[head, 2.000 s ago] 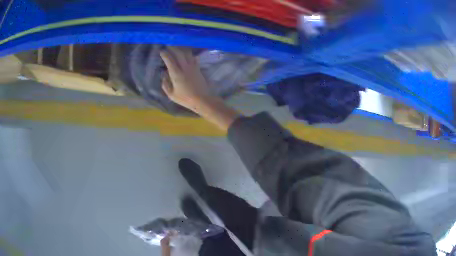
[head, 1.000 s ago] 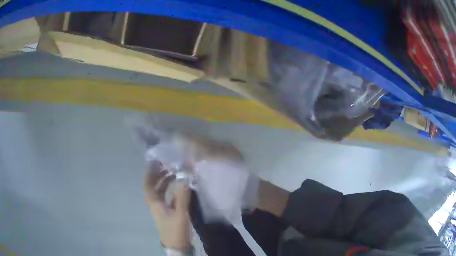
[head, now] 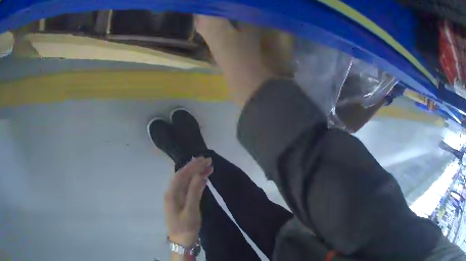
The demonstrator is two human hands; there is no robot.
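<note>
My left hand (head: 185,199), with a metal-band watch (head: 183,248) on the wrist, is low in the centre over my dark trousers. Its fingers are half bent and slightly apart, and no object shows in it. My right hand (head: 223,38), at the end of a dark grey sleeve, reaches up to the open brown carton (head: 122,48) under the blue rack edge. Its fingertips are hidden or blurred there, so I cannot tell what they touch. Clear crumpled plastic bags (head: 352,86) hang over the carton's right part.
The blue rack beam (head: 306,33) with a yellow-green line crosses the top. A red item (head: 452,53) is at the upper right. A yellow floor line (head: 117,85) runs below the carton. My dark shoes (head: 166,136) stand on the grey floor (head: 76,168).
Both hands were together on a clear bag and a whitish piece; these no longer show. My right hand has moved up to the carton. My left hand is apart from it, low in view.
</note>
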